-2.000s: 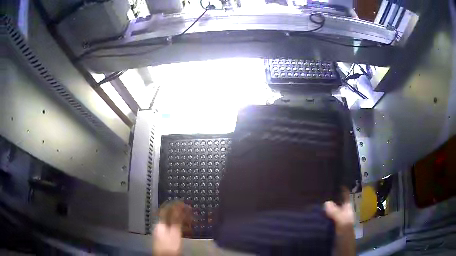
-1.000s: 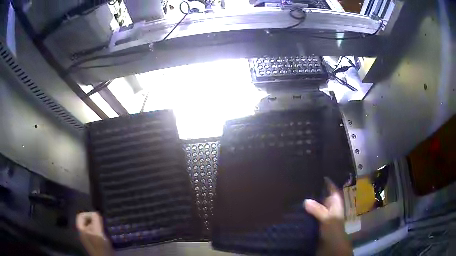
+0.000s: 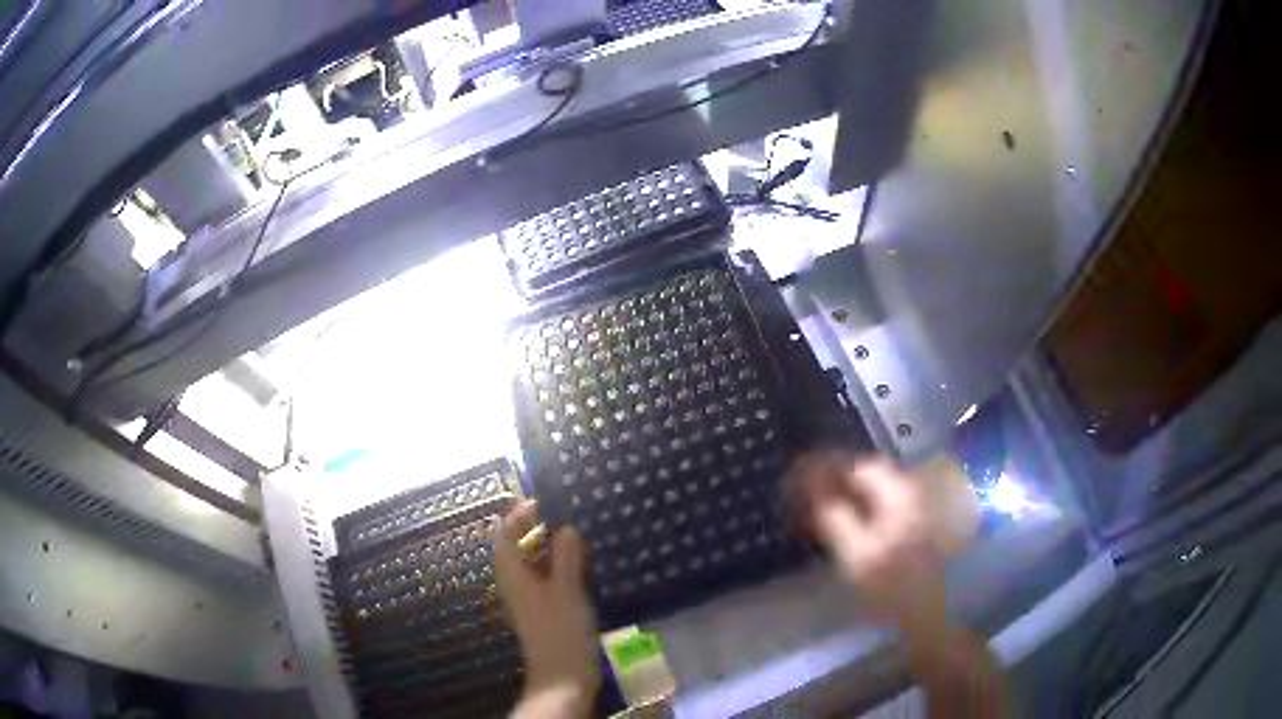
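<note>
A black component tray (image 3: 654,421) with rows of small round silvery parts lies in the machine, right of centre. My left hand (image 3: 541,569) is at its lower left edge, with the thumb and fingers around the edge. My right hand (image 3: 865,513) is blurred at the tray's right edge; whether it grips the tray does not show clearly. A second black tray (image 3: 429,604) lies to the left and lower down, partly behind my left hand. A smaller-looking tray (image 3: 612,222) with round parts sits behind the main tray.
A metal crossbeam (image 3: 464,183) with thin dark cables spans the back. A green patch (image 3: 637,648) lies below the main tray. A slotted white rail (image 3: 307,583) stands left of the left tray. An amber-brown window (image 3: 1146,330) is at the right.
The tray in my left hand and the dark tray in my right are no longer held up; a filled tray now lies at the right. Both hands have moved to its sides. The view has tilted.
</note>
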